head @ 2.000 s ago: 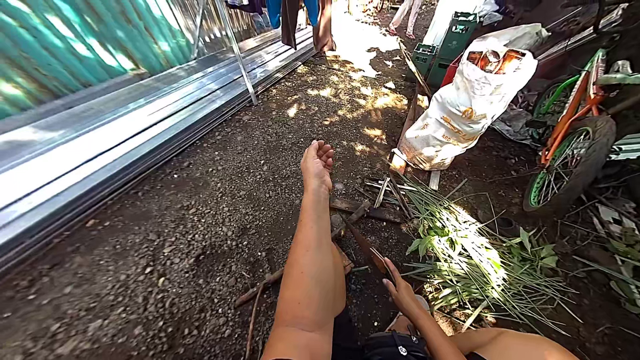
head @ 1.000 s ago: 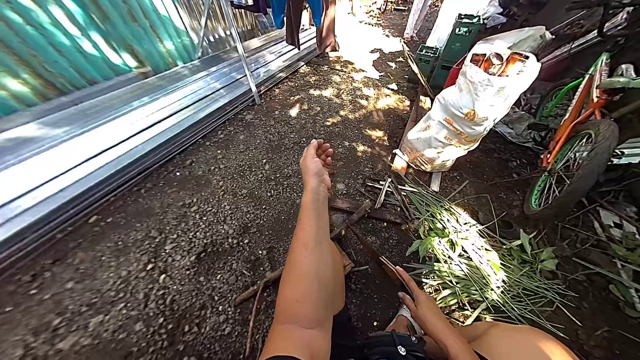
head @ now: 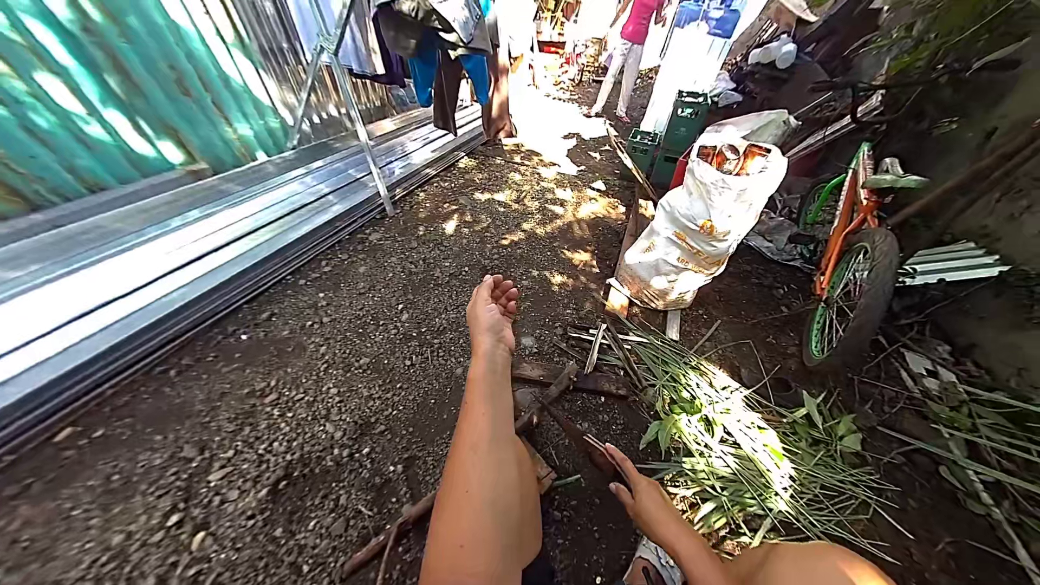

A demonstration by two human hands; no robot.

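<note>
My left hand (head: 492, 313) is held out over the gravel in the middle of the view, palm up with loosely curled fingers and nothing in it. Lower right, my right hand (head: 638, 487) grips the handle end of a long dark blade (head: 581, 439), which looks like a machete and points up and left. The blade is beside wooden sticks (head: 561, 390) and a short board (head: 605, 383) on the ground. Right of that hand lies a heap of cut green leaves and stalks (head: 731, 431).
A full white sack (head: 691, 227) leans near green crates (head: 686, 122). An orange and green bicycle (head: 845, 260) stands at the right. Long metal profiles (head: 203, 252) lie along the left wall. Clothes (head: 447, 57) hang further off, and a person (head: 634, 49) stands at the back.
</note>
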